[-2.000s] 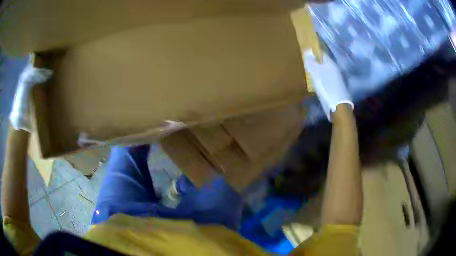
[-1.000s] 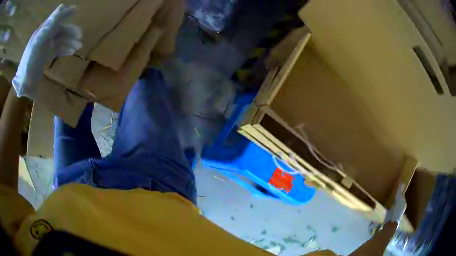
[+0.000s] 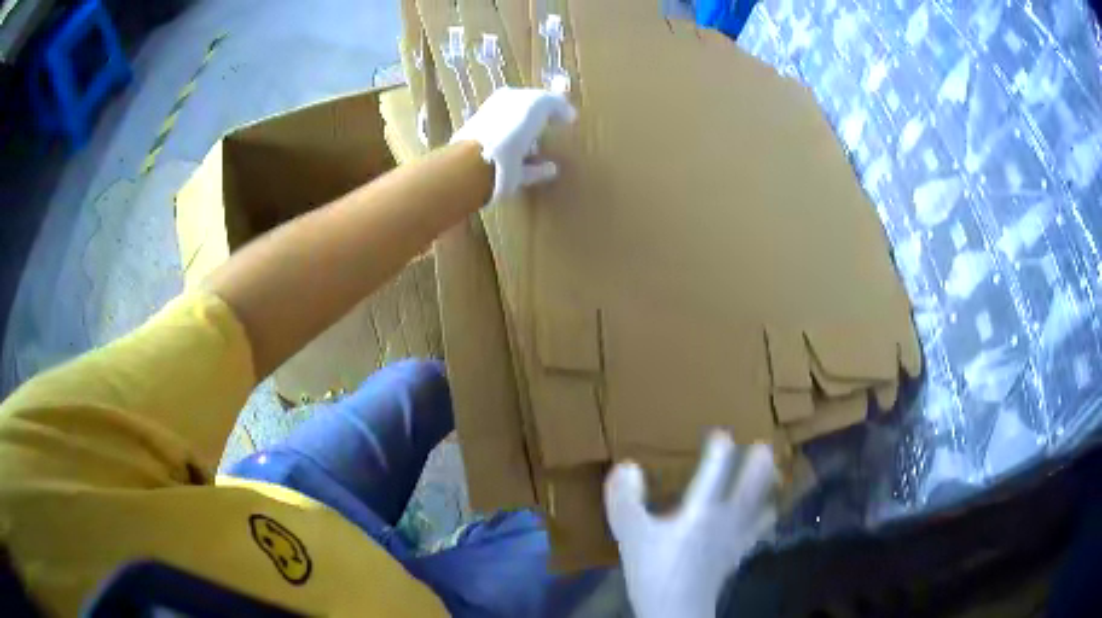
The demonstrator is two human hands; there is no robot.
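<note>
Flat brown box blanks (image 3: 713,205) lie in a pile in front of me, with slits and tabs at the near end. White plastic handles (image 3: 488,58) show along their left edges. My gloved left hand (image 3: 522,139) is over the top blank's left edge beside a handle, thumb and fingers apart; whether it presses on the sheet is hard to tell. My gloved right hand (image 3: 691,519) is open and empty, fingers spread, at the near end of the pile; it is slightly blurred and cut off by the bottom edge.
An open brown carton (image 3: 302,163) stands on the floor at left, with cardboard near my knees. A plastic-wrapped stack (image 3: 967,242) borders the pile at right. A blue stool (image 3: 82,66) and yellow-black floor tape (image 3: 181,109) are at upper left.
The view has turned from the folded boxes on the blue stool to the pile of blanks. The formed box at my right hand is out of view, and both hands are now at the pile.
</note>
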